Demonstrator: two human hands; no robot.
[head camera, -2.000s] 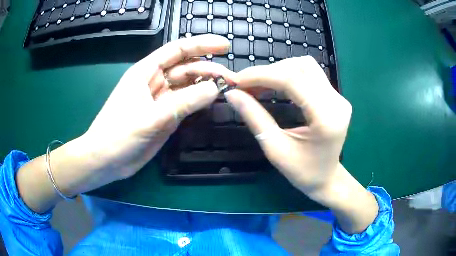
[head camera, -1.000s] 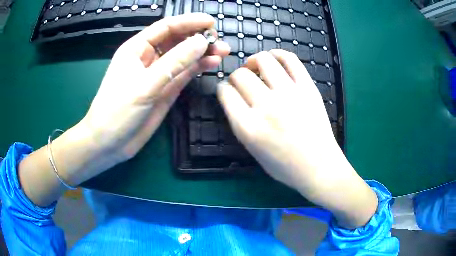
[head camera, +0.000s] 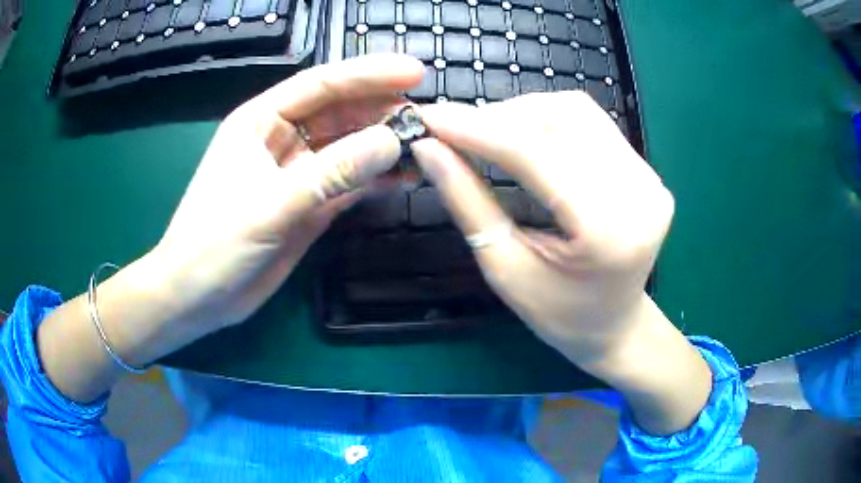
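A small dark component (head camera: 409, 124) with a silvery glint is pinched between both hands above the tray. My left hand (head camera: 274, 193) grips it from the left between thumb and fingers. My right hand (head camera: 566, 208) touches it from the right with thumb and index fingertips. The black pocketed tray (head camera: 378, 330) lies under both hands. Pale round dots show at the pocket corners of its upper part; its lower pockets show no such dots. The hands hide part of its middle.
A second black tray (head camera: 179, 42) with similar pale dots lies at the upper left, beside the main tray. Both lie on a green bench (head camera: 755, 189) with a curved front edge. A blue object (head camera: 856, 156) is at the right rim. A blue sleeve (head camera: 833, 379) shows at the lower right.
One second ago my right hand was lowered over the tray, apart from my left hand. Now its fingertips are up at the component, and my left fingertips are slightly lower.
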